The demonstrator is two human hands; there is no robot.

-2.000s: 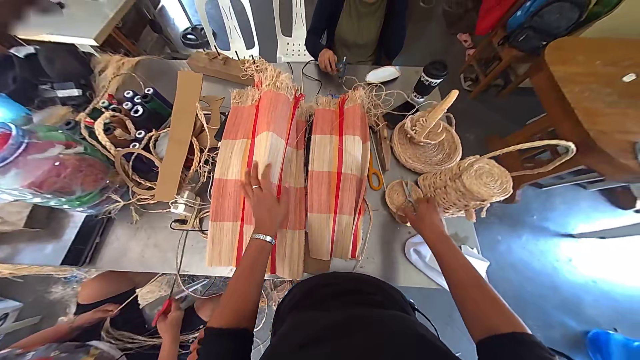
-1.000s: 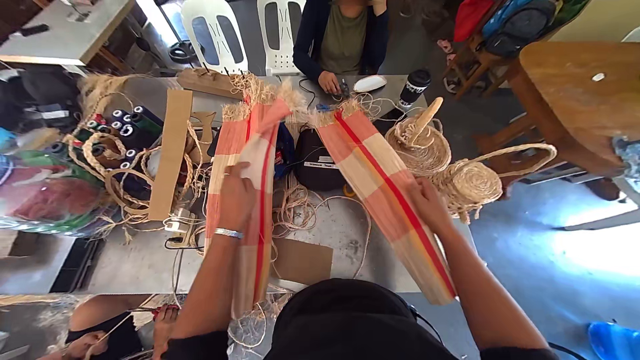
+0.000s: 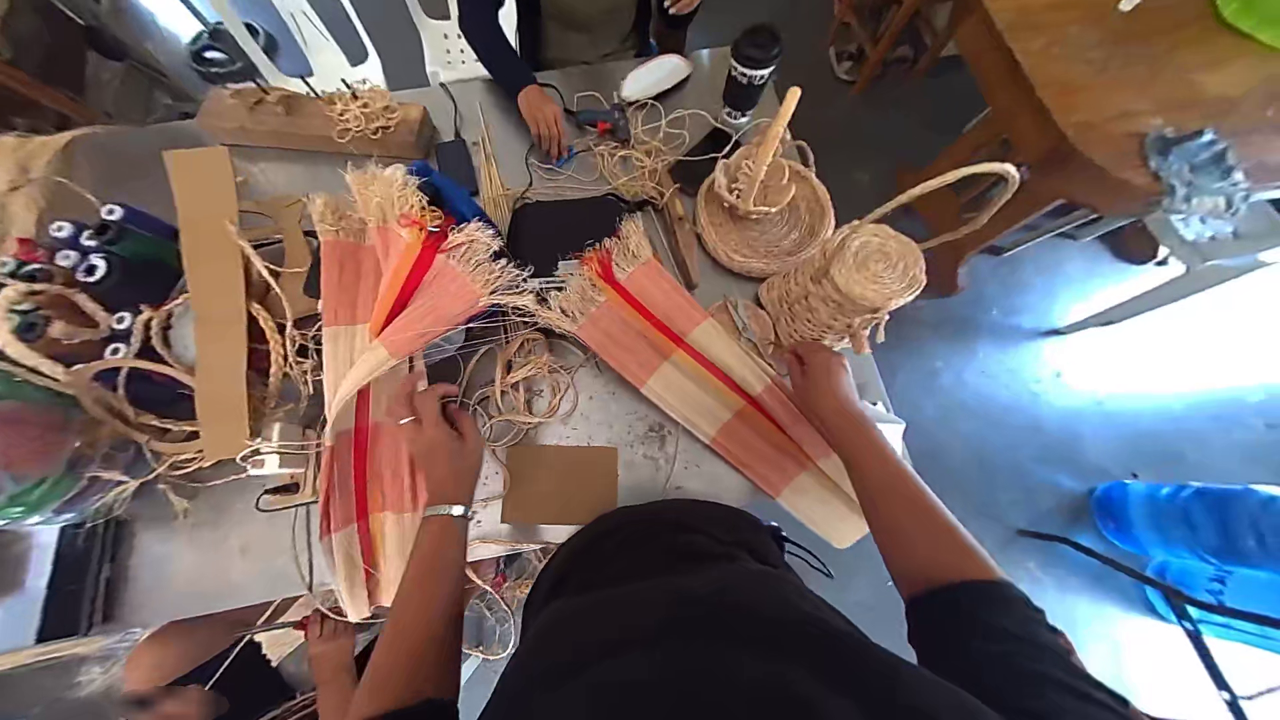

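Observation:
A folded, checked woven fibre cloth [image 3: 345,440] in salmon and cream, with a red stripe and frayed ends, lies at the left; its far end is bunched and folded over. My left hand [image 3: 440,440] is on its right edge, fingers bent; its grip is unclear. A second such cloth [image 3: 700,385] lies slanted on the grey table at the right. At its right edge is my right hand [image 3: 822,385], close to a small round woven piece [image 3: 745,325]; whether the fingers hold either is hidden. Loose fibre strands [image 3: 535,385] lie between the cloths.
Cardboard pieces [image 3: 560,485] [image 3: 212,300], thread spools [image 3: 100,265] and braided rope lie about. Woven baskets [image 3: 765,225] [image 3: 850,280] and a black tumbler [image 3: 752,75] stand at the right. A person's hand [image 3: 543,120] is across the table; another person's hand [image 3: 330,650] is at lower left.
The two cloths lay nearly side by side at first; the right one has moved right and now slants. The left cloth's far end has become bunched. The view has shifted closer.

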